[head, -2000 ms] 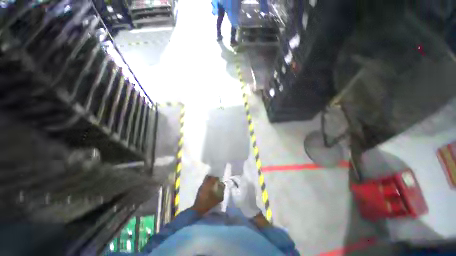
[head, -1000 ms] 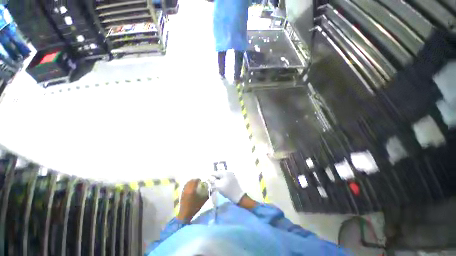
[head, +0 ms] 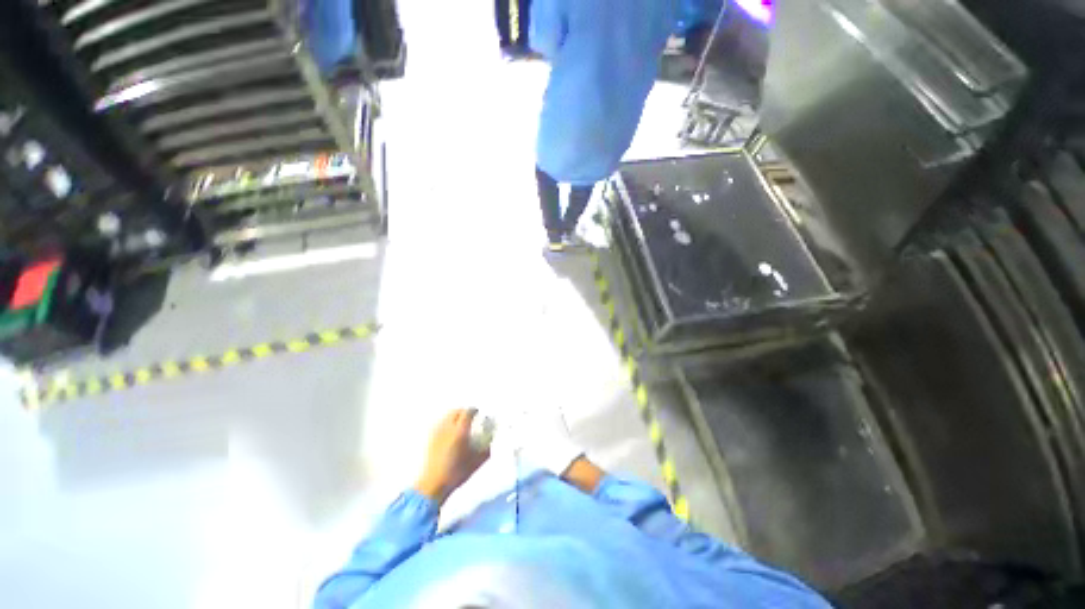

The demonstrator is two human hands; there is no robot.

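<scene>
My bare left hand (head: 452, 454) is in front of my blue smock (head: 541, 559), low in the middle of the view. Its fingers are closed around a small pale container (head: 481, 431). My right hand (head: 543, 438) wears a white glove and is just to the right of it, close to the container. The glove is blurred and washed out against the bright floor, so its fingers and anything in them cannot be made out. A thin dark line hangs down the smock below the hands.
A person in a blue smock (head: 603, 101) stands ahead in the aisle. A low dark-topped cart (head: 726, 238) is on the right beside yellow-black floor tape (head: 648, 410). A shelf rack (head: 226, 113) and a dark tote with red contents (head: 38, 286) are on the left.
I have moved forward along the aisle. The person and the cart appear nearer, and the black racks on the right have mostly passed. My left hand still holds the container.
</scene>
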